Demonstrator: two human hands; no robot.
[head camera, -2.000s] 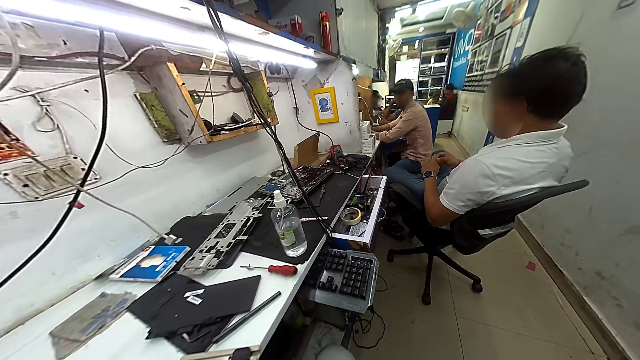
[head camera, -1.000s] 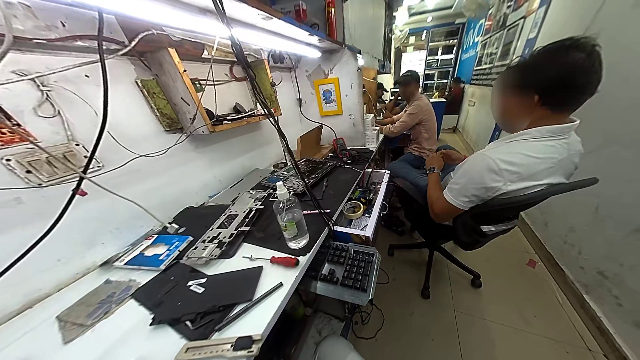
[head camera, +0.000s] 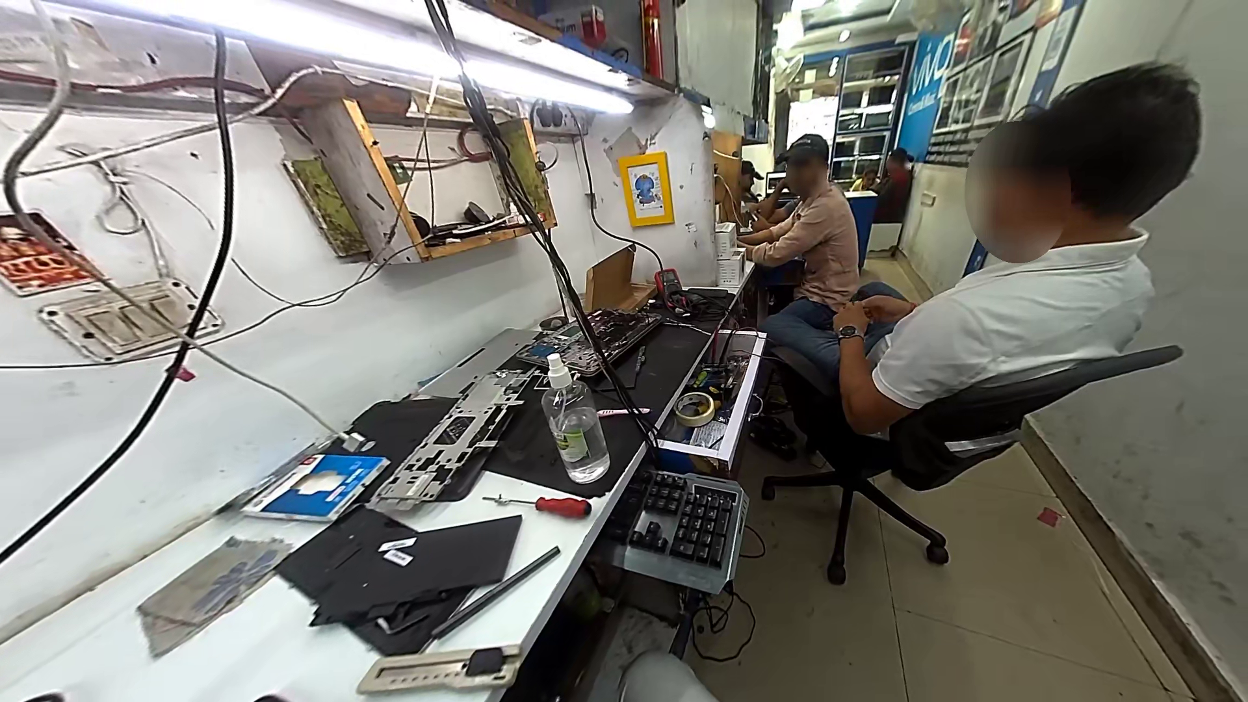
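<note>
Neither of my hands shows in the head view. On the white workbench (head camera: 88, 624) a red-handled screwdriver (head camera: 562, 507) lies near the front edge, beside black sheet pieces (head camera: 429, 565) with small white labels. A black rod (head camera: 497, 592) rests at their right, and a beige utility knife (head camera: 444, 670) lies at the bottom edge. Behind the screwdriver stands a clear spray bottle (head camera: 577, 429), partly filled with liquid. A perforated metal laptop frame (head camera: 453, 439) lies left of the bottle on a black mat. An opened laptop chassis (head camera: 604, 339) with exposed parts sits farther back.
A keyboard (head camera: 682, 522) rests on a low shelf below an open drawer (head camera: 751, 390) holding a tape roll (head camera: 695, 409). Black cables (head camera: 546, 234) hang across the bench. A person (head camera: 1014, 283) sits in a black chair (head camera: 994, 429) at right; another person (head camera: 814, 229) sits farther back.
The beige utility knife shows more fully at the bottom edge as the view has shifted slightly. The objects on the bench lie as before.
</note>
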